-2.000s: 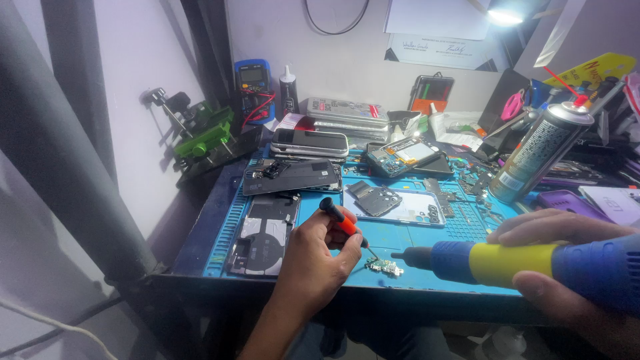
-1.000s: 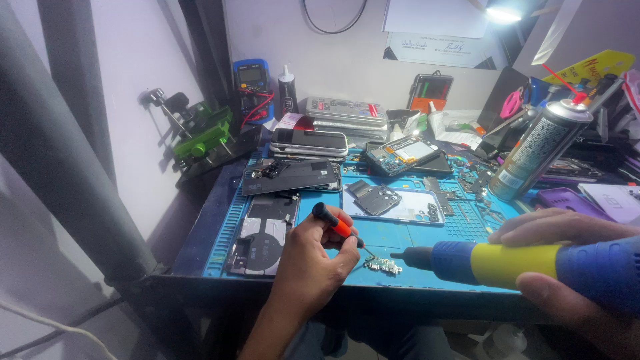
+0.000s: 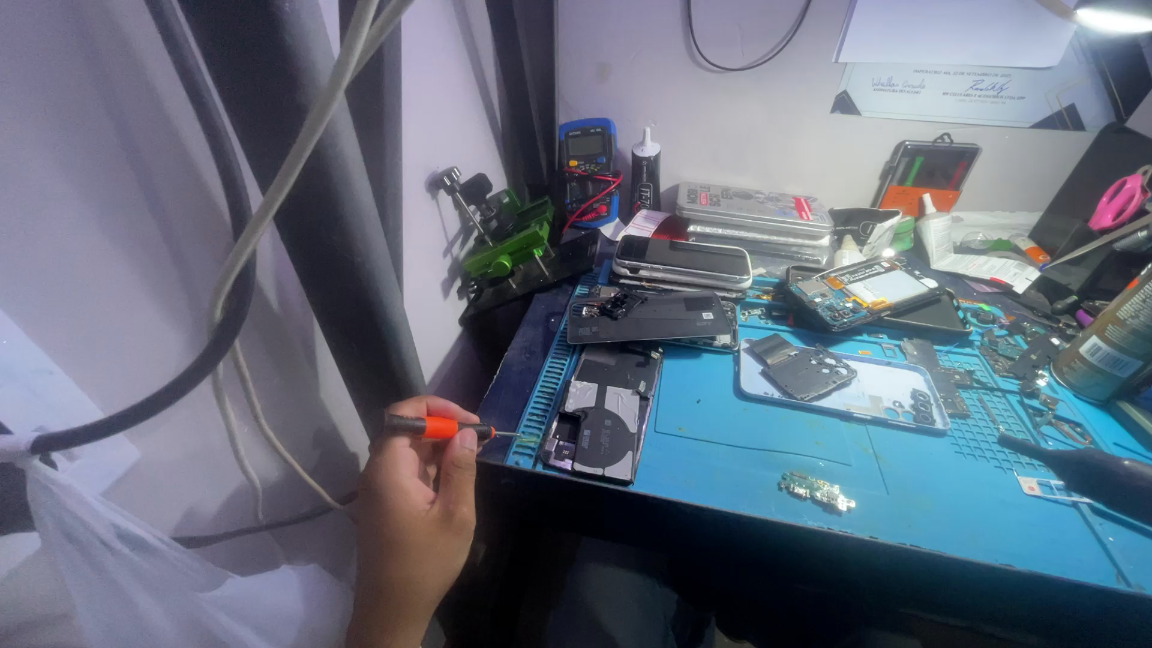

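My left hand point(image 3: 423, 495) holds a slim tool with an orange and black handle point(image 3: 438, 427), like a precision screwdriver or pick, its thin metal tip pointing right over the slotted left edge of the blue silicone mat point(image 3: 720, 468). Just right of the tip lies an opened phone body point(image 3: 605, 418) with a round coil. A small circuit board point(image 3: 814, 492) rests alone near the mat's front edge. Out of view is my right hand; at the right edge a dark tapered tool point(image 3: 1093, 472) reaches in, its holder not visible.
Behind are a phone back panel point(image 3: 648, 317), stacked phones point(image 3: 682, 261), an opened phone point(image 3: 864, 292) and a pale phone cover point(image 3: 886, 387). A green clamp holder point(image 3: 513, 252) and blue multimeter point(image 3: 588, 171) stand back left. A spray can point(image 3: 1111, 337) leans at right. Cables and a white plastic bag point(image 3: 171, 576) hang left.
My left hand has moved left with its tool, away from the small circuit board. My right hand, earlier on a yellow and blue tool, has left the view. The view has shifted.
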